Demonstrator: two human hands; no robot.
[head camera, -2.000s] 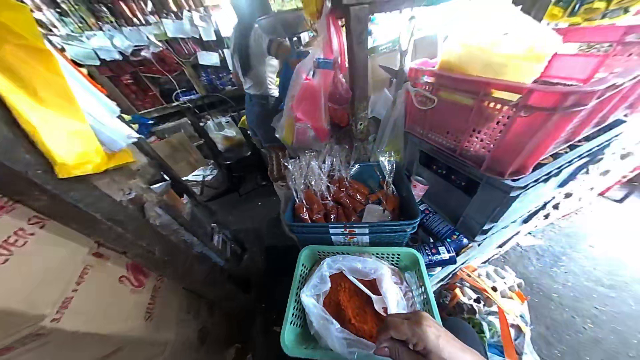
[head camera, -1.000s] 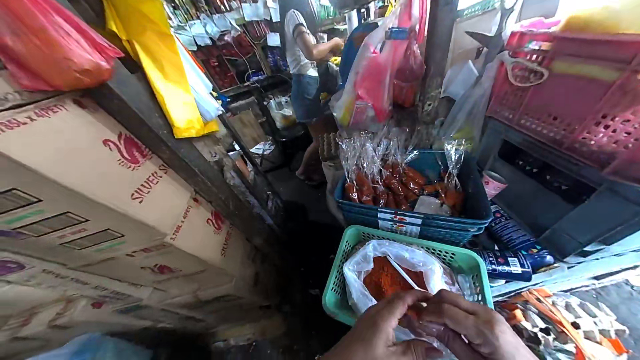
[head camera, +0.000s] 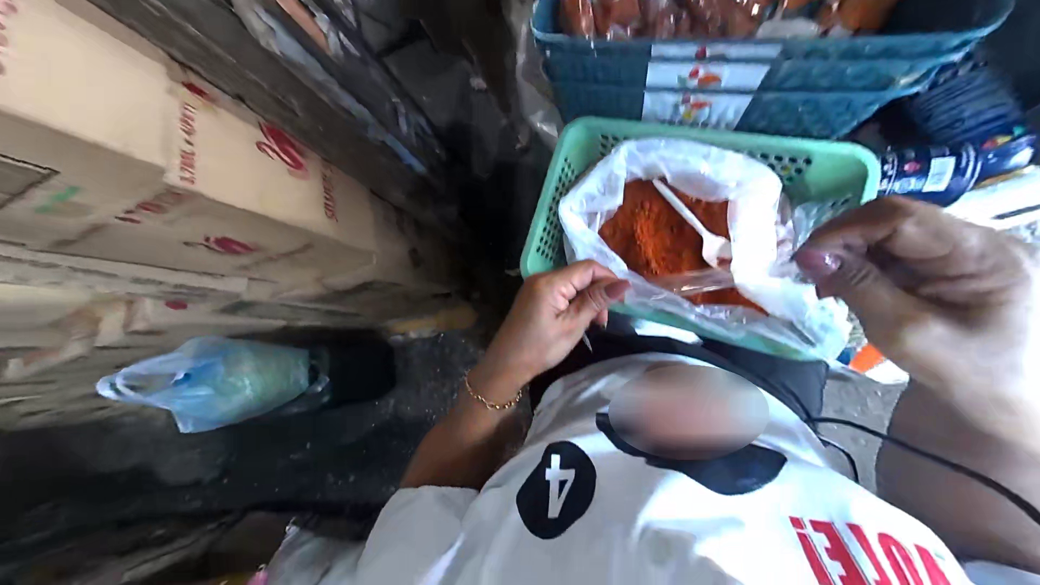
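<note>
An open white plastic bag (head camera: 756, 219) of orange-red powder (head camera: 658, 231) sits in a green perforated basket (head camera: 540, 219). A white plastic spoon (head camera: 691, 215) rests in the powder, its bowl toward the bag's right side. My left hand (head camera: 565, 317), with a chain bracelet at the wrist, pinches thin clear plastic (head camera: 691, 283) at the bag's near left edge. Over the basket's right side, my right hand (head camera: 918, 276) has thumb and forefinger closed on clear plastic too. Whether both hands hold one piece cannot be told; its outline is hard to see.
Stacked blue baskets (head camera: 601, 81) with bags of reddish-brown contents stand just beyond the green basket. Dark blue packages (head camera: 926, 171) lie at right. Printed cardboard boxes (head camera: 244, 195) line the left side, near a light-blue plastic bag (head camera: 236, 382). A black cable (head camera: 934, 455) crosses at lower right.
My hands were together over the bag one second ago and are now apart, at its left and right sides. Two seconds ago only one hand showed. The view has tilted down.
</note>
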